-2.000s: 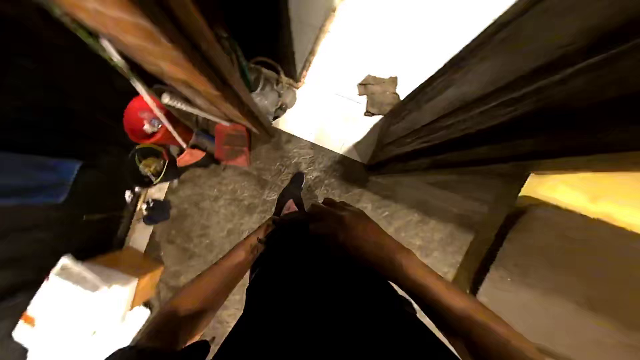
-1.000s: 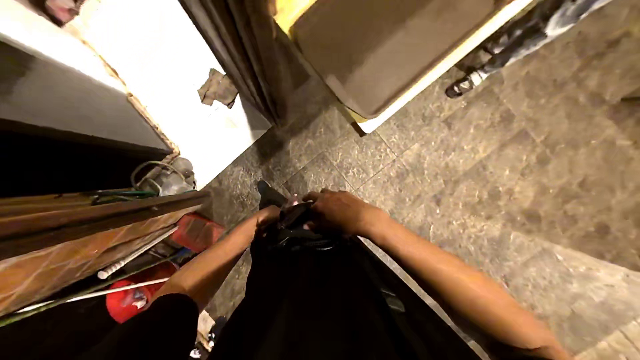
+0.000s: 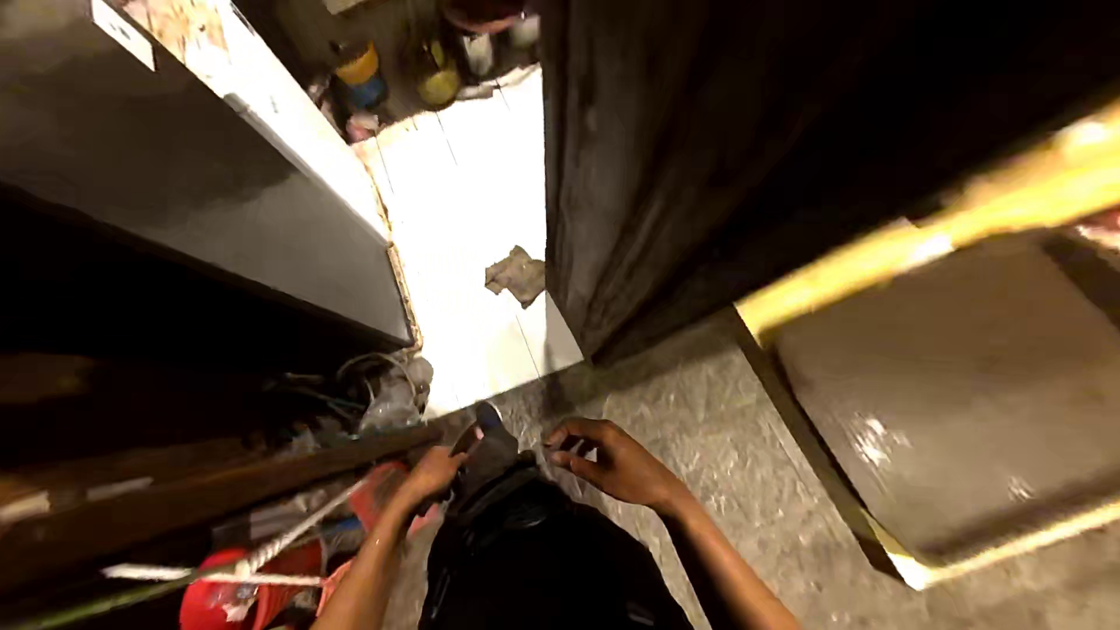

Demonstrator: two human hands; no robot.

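My left hand (image 3: 437,471) is beside the dark trousers (image 3: 542,560) at my waist, its fingers near a small dark item that I cannot make out. To the right of it, my right hand (image 3: 604,455) hovers over the floor with curled fingers and a gap between thumb and forefinger; whether something small is pinched there is unclear. A dark shoe (image 3: 490,420) shows between the hands, near the doorway's edge.
A crumpled cloth (image 3: 518,276) lies on the bright tiled floor (image 3: 472,332) beyond the doorway. Red buckets (image 3: 219,591) and a red dustpan (image 3: 376,494) stand lower left. A grey-topped table (image 3: 945,394) is at right; a dark door (image 3: 612,219) stands ahead.
The hands were together at my waist in both earlier frames; now they are apart, the right one out to the right. The view has swung considerably.
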